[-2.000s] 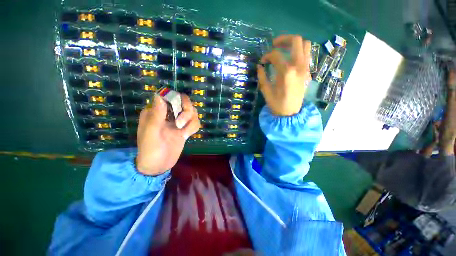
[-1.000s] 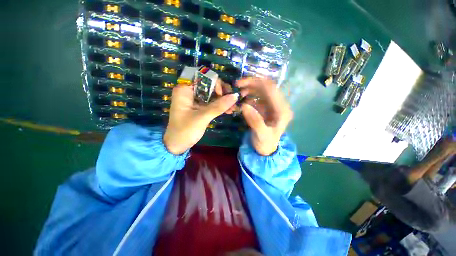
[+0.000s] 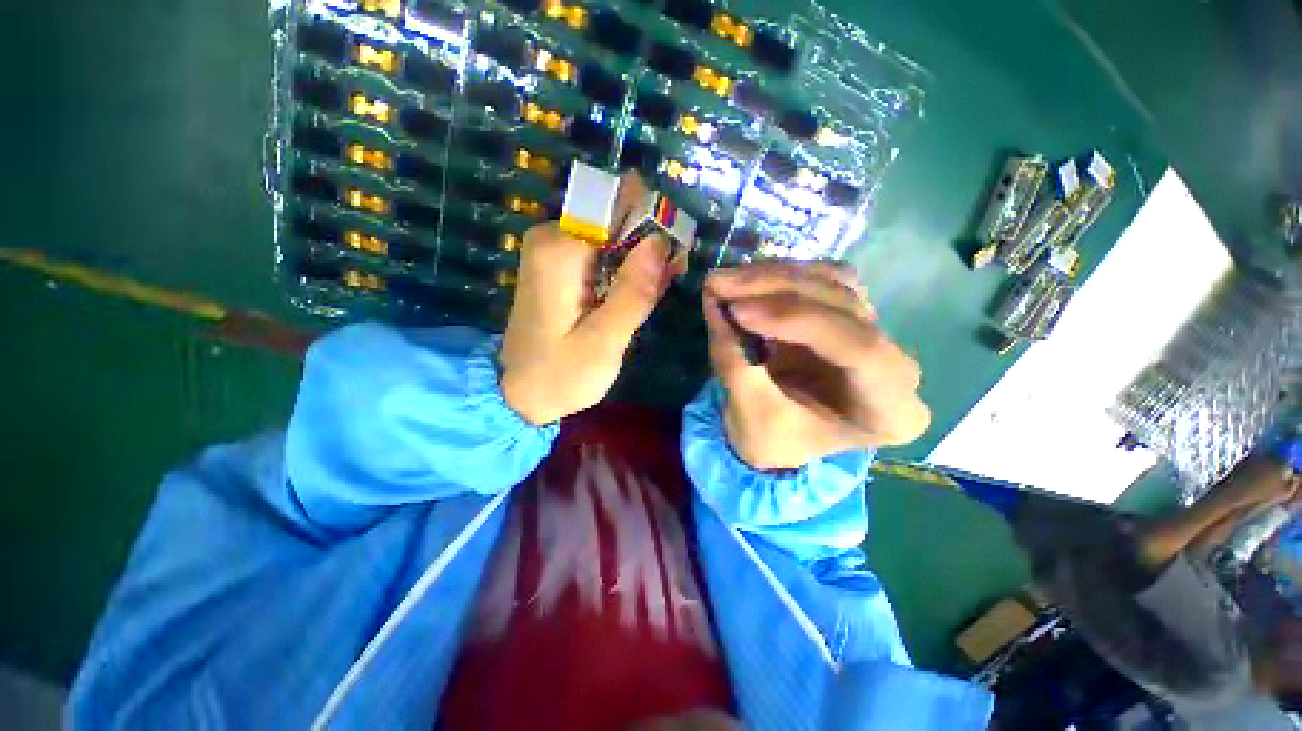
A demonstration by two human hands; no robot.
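My left hand (image 3: 571, 321) grips a unit body (image 3: 661, 226) at the fingertips, its silver-grey housing showing red and dark wires. A flat white-silver battery (image 3: 591, 194) with a yellow tape band (image 3: 587, 229) sticks up beside it. My right hand (image 3: 807, 357), just right of the left, holds a small black part (image 3: 744, 336) between thumb and fingers; its exact shape is partly hidden. A clear blister tray (image 3: 283, 214) lies behind both hands, with rows of black strips with yellow-orange middles.
Several waiting units (image 3: 1042, 222) lie loose right of the tray. Beyond them is a white sheet (image 3: 1099, 343) with glinting stacked trays (image 3: 1214, 386). Another person's arm (image 3: 1207, 517) reaches in at the right. A cardboard box (image 3: 995, 630) and other items lie at lower right.
My left hand has moved away from the tray's lower middle and raised the unit, turning the battery upright. My right hand has come from the tray's right edge to beside it, now with the black part.
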